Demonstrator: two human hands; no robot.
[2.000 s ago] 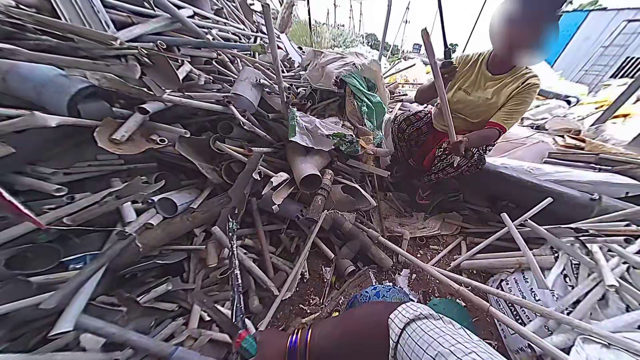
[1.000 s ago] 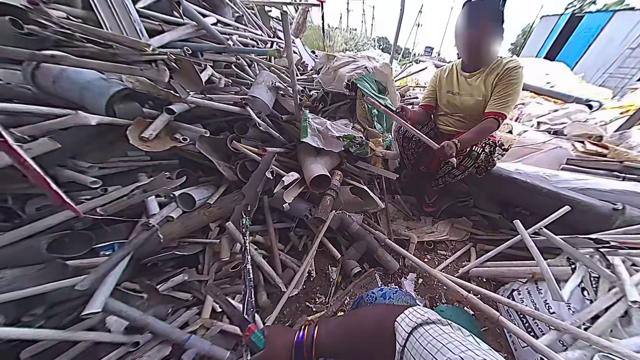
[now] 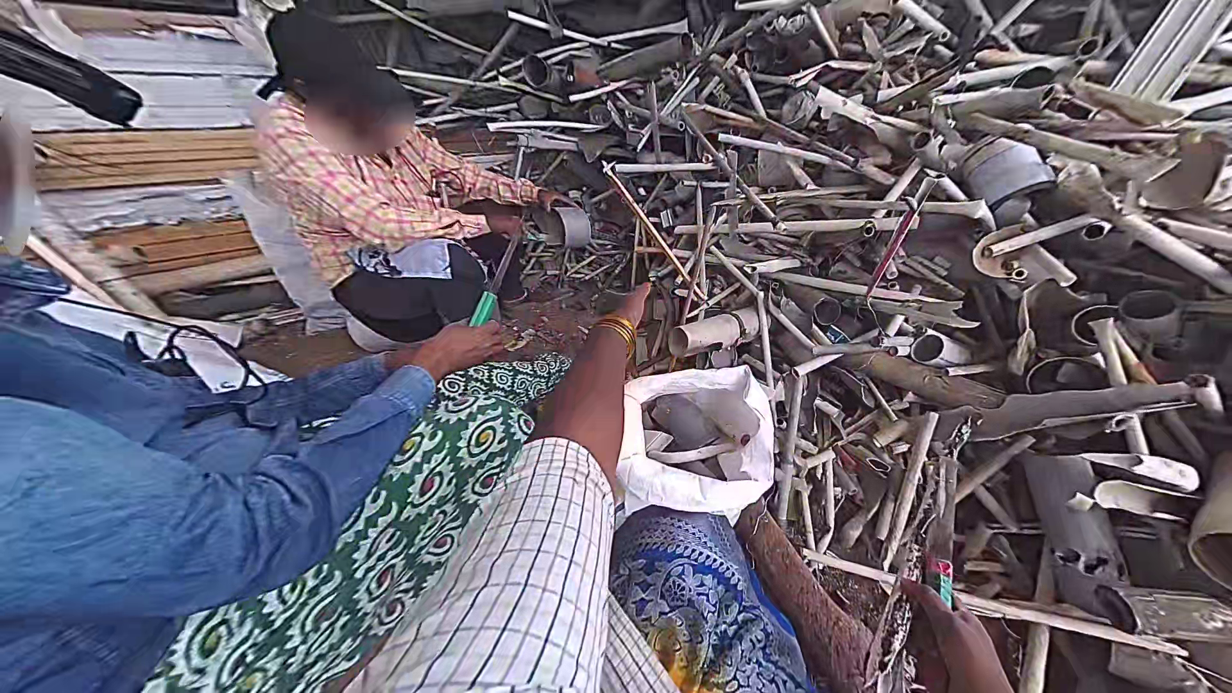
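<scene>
My left hand [image 3: 630, 303], with yellow bangles at the wrist, reaches out over the near edge of a pile of broken pipes [image 3: 717, 332]; its fingers are blurred, and I cannot tell if they hold anything. Below it, between my arms, a white woven sack [image 3: 640, 481] stands with its mouth apart, pipe pieces [image 3: 683, 423] inside. At the bottom right, my right hand [image 3: 953, 640] is closed around the red-and-green handle [image 3: 945, 582] of a tool, beside a dark, rough strip. The tool's far part is hard to make out among the pipes.
Close on my left, a co-worker's hand [image 3: 462, 346] holds a green-handled tool [image 3: 486, 306]. Farther back, a person in a checked shirt [image 3: 337, 192] sits holding a short grey pipe section [image 3: 570, 227]. Pipes and split lengths [image 3: 1049, 404] fill the right side.
The view has swung far to the left. My left hand, the sack and two people at the left now show; the person in the yellow top is out of view.
</scene>
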